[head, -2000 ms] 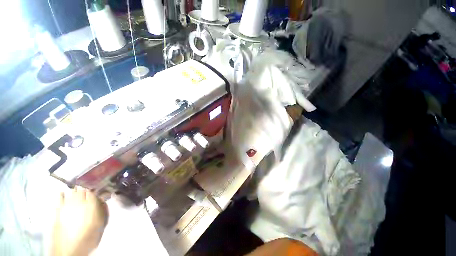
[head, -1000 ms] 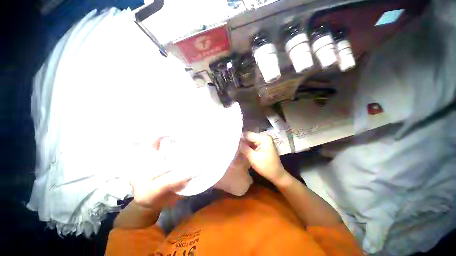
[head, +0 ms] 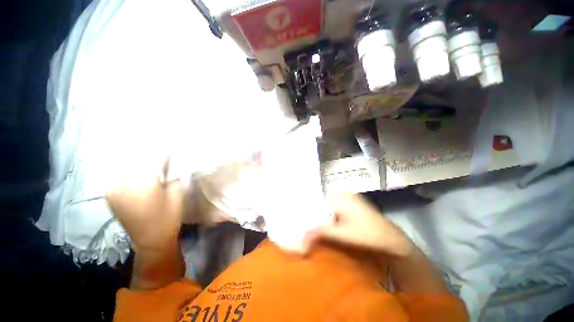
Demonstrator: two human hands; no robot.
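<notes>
A white fabric piece [head: 292, 182] hangs in front of the overlock machine's needle area [head: 309, 75], its lower end near the orange shirt. My right hand [head: 362, 229] is closed on its lower right edge, slightly blurred. My left hand [head: 148, 204] is at the lower left, blurred, over the edge of the large white fabric pile [head: 94, 144]. Glare hides its fingertips, so I cannot tell whether it grips cloth. The red front label [head: 280, 22] is above the needle area.
Four white tension knobs [head: 430, 53] are on the machine front. A small dark tool [head: 428, 111] lies below them. The table edge with ruler tape [head: 428, 160] runs to the right. A loose white-grey fabric heap [head: 478, 226] lies at the right.
The view has moved down and closer to the machine. My left hand has moved left, away from the fabric piece. The piece now hangs narrower, with my right hand at its lower end.
</notes>
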